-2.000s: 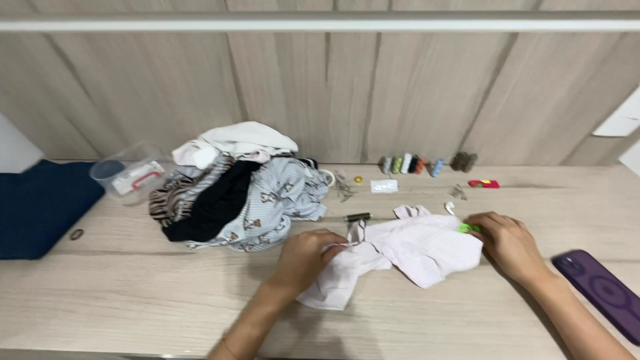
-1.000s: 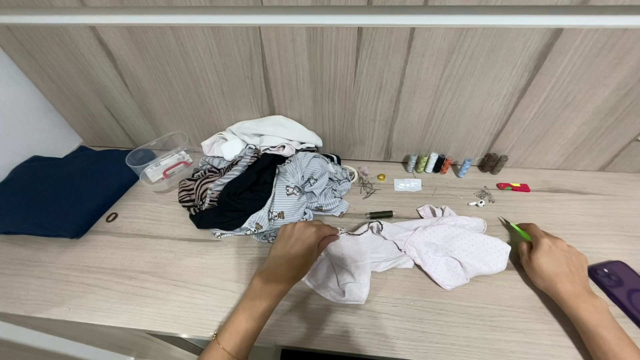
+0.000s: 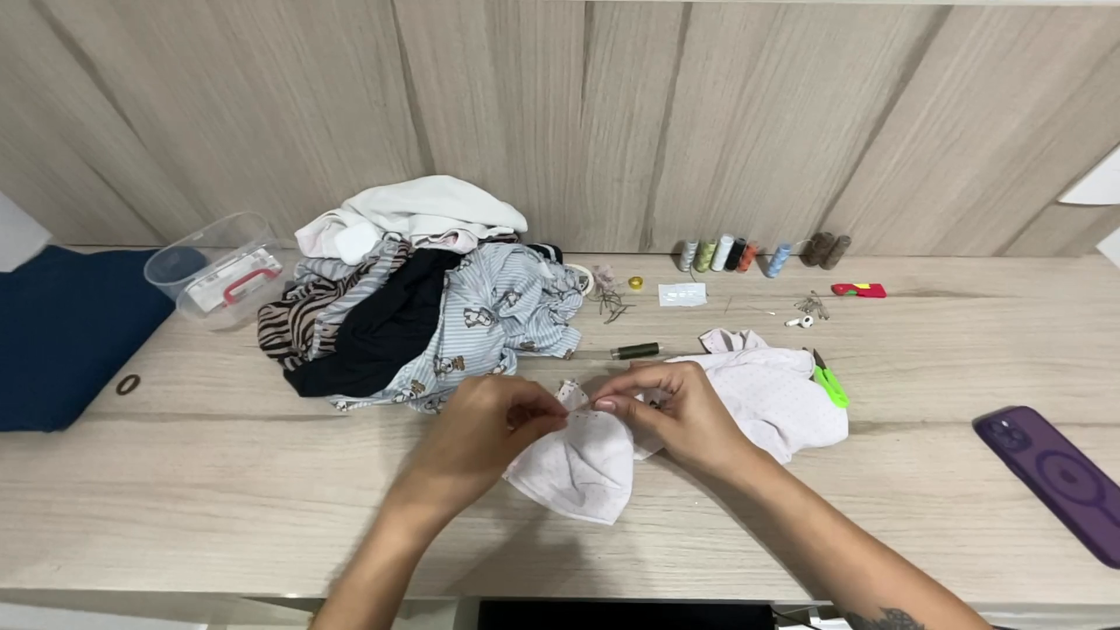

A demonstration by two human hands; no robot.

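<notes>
A pale pink dotted garment (image 3: 761,398) lies on the wooden desk, one part of it bunched up between my hands. My left hand (image 3: 477,433) pinches its edge between thumb and forefinger. Close beside it, my right hand (image 3: 678,407) pinches the same edge with the fingertips; whether a needle or thread is there is too small to tell. Green-handled thread snips (image 3: 829,383) rest at the garment's right side. Just behind my right hand lies a dark green thread spool (image 3: 635,351).
Heaped clothes (image 3: 394,324) and a clear plastic box (image 3: 232,284) stand at the left, by folded navy cloth (image 3: 74,337). Thread spools (image 3: 722,254) line the back, with safety pins (image 3: 812,305), a white earbud (image 3: 799,322) and a red item (image 3: 858,290) nearby. A purple phone (image 3: 1054,481) lies right.
The right hand has let go of the green snips, which now lie by the garment, and has moved left to the fabric beside the left hand.
</notes>
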